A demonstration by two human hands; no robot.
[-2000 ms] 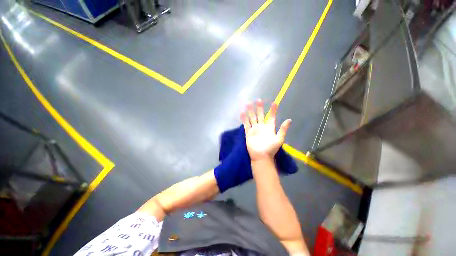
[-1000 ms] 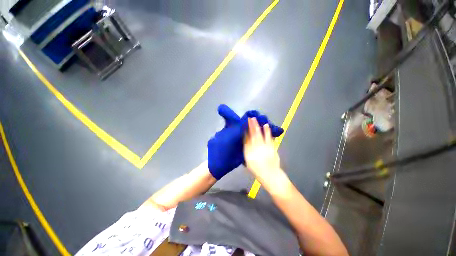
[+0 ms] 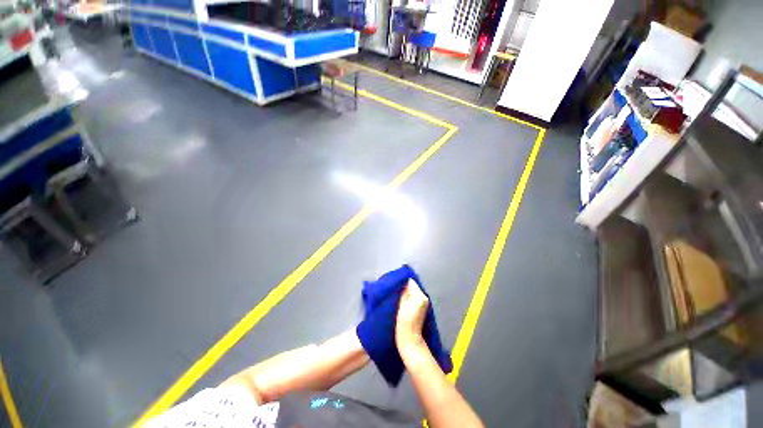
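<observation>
A royal blue knit glove or cloth is bunched at the lower middle of the head view. My left hand is inside or behind the blue fabric; its fingers cannot be made out. My right hand is bare and closed on the blue fabric from the right side. Part of the blue fabric hangs below and to the right of my right wrist. Whether it is one glove or two is hidden by the folds.
Yellow lane lines cross the grey floor ahead. Blue and white workbenches stand at the back left. A dark metal rack with shelves and brown cardboard is close on the right. A white cabinet stands at the back.
The view has lifted to show more of the workshop ahead. My right hand has gone from lying flat against the glove to closing on the blue fabric, which is now bunched.
</observation>
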